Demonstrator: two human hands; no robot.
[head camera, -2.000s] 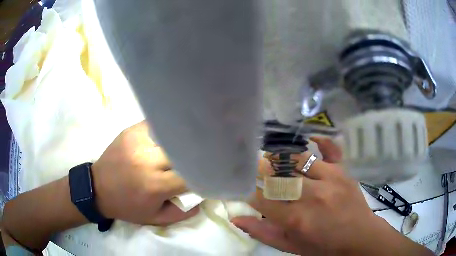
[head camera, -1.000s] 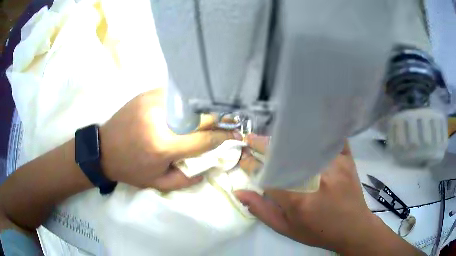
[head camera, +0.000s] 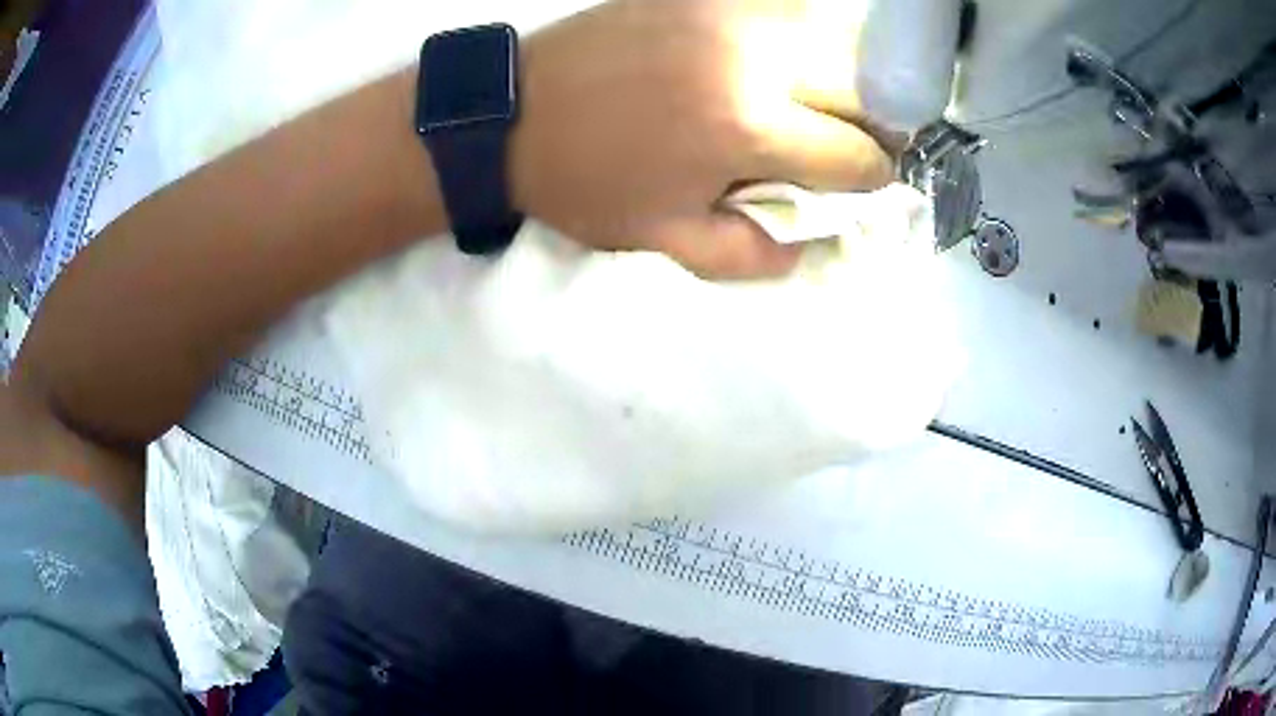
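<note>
The cream fabric (head camera: 630, 392) lies bunched on the white machine bed and glares white under the lamp. My left hand (head camera: 672, 140), with a dark watch on the wrist, pinches a folded edge (head camera: 826, 213) of the fabric between thumb and fingers. Its fingertips are beside the presser foot area (head camera: 940, 175) at the upper right of centre. The needle itself cannot be made out. My right hand is not in view.
Black thread snips (head camera: 1168, 476) lie open at the right, with a small pale oval piece (head camera: 1188, 575) below. A round metal disc (head camera: 995, 246) sits right of the foot. A printed ruler (head camera: 840, 595) runs along the front edge. Blurred machine parts are at upper right.
The view has shifted, so my left hand appears farther right and higher. My right hand has left the picture. The machine head no longer covers the middle, and more of the bed and ruler shows.
</note>
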